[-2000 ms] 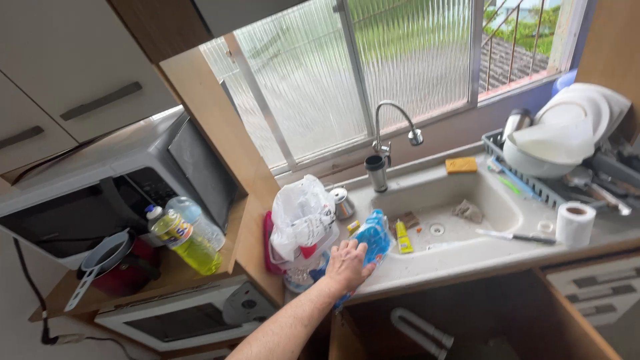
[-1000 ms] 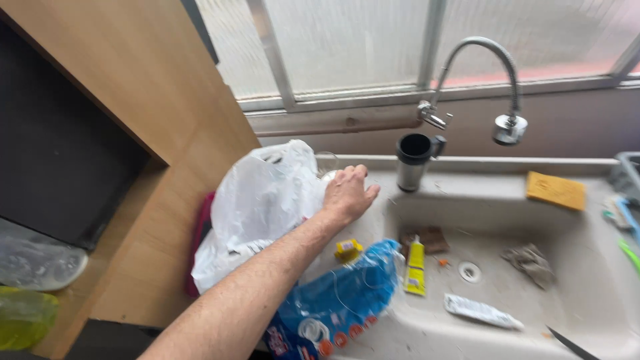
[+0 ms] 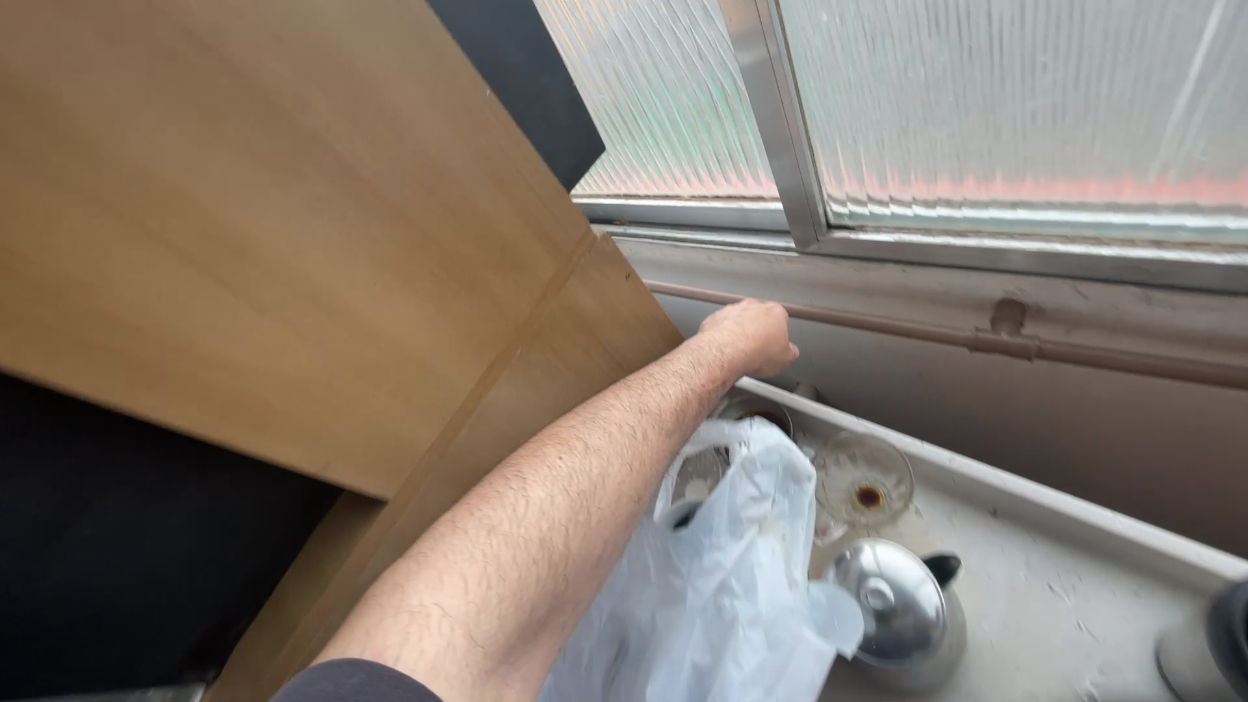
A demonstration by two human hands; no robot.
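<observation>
My left hand [image 3: 751, 336] reaches over the back left corner of the counter, close to the wall pipe. Its fingers curl down and away from view, so whether they hold anything is hidden. Under my forearm is a white plastic bag [image 3: 731, 556], its handle loop standing up. Behind the bag, just below my hand, a glass vessel [image 3: 765, 414] is partly visible. A clear glass dish [image 3: 866, 483] with dark liquid at its bottom is to the right. Nearer stands a metal pot with a shiny lid [image 3: 889, 600] and a black handle. My right hand is out of view.
A wooden panel [image 3: 322, 214] borders the counter on the left. The pipe [image 3: 877, 327] runs along the wall below the ribbed-glass window [image 3: 1024, 107]. The counter's raised back rim [image 3: 1024, 492] extends right, and a steel mug [image 3: 1204, 643] stands at the lower right.
My left hand was on the blue package, then moved over the counter behind the bag, and is now at the back corner. The view has moved closer to this corner.
</observation>
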